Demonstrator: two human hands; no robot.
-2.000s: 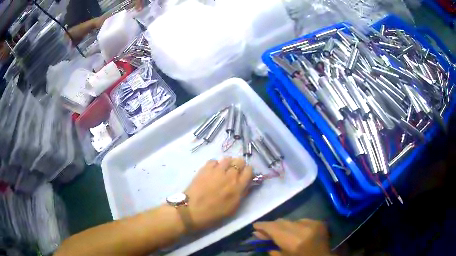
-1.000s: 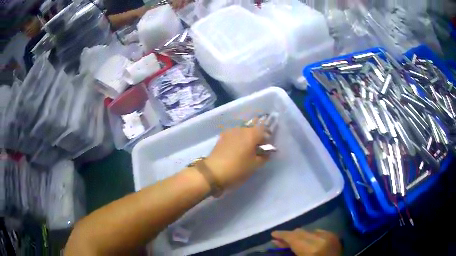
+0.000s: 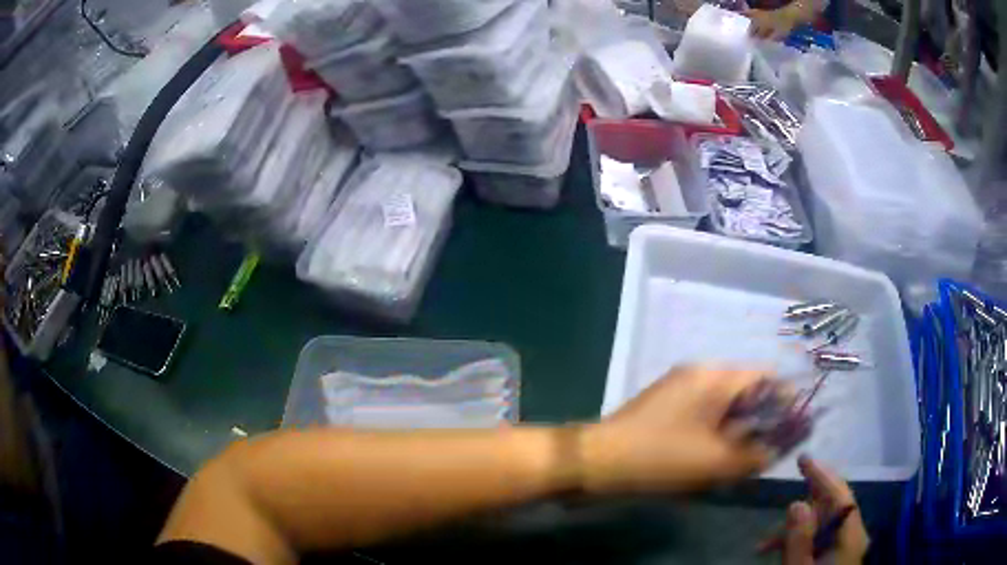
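My left hand (image 3: 701,425), blurred, holds a bunch of silver cylinders with wire leads (image 3: 773,417) over the near part of the white tray (image 3: 707,259). Several loose cylinders (image 3: 826,320) lie at the tray's right side. My right hand (image 3: 823,524) is just below the tray's near edge, close to the bunch, with a slim dark tool in its fingers; its tip is unclear. An open clear packing box (image 3: 320,355) with a white ridged liner (image 3: 420,400) lies left of the tray, its near part hidden by my left forearm.
Filled clear boxes (image 3: 381,237) are stacked at rear left. A label bin (image 3: 751,193) and small parts bin (image 3: 646,210) stand behind the tray, blue baskets (image 3: 939,408) at right. A phone (image 3: 141,339), green item (image 3: 239,280) and black hose (image 3: 144,138) lie left. Another person's hand (image 3: 784,17) shows at rear.
The view has swung left, bringing the packing box into sight. My left hand has gathered a bunch of cylinders and moved to the tray's near side, close to my right hand. Fewer loose cylinders show.
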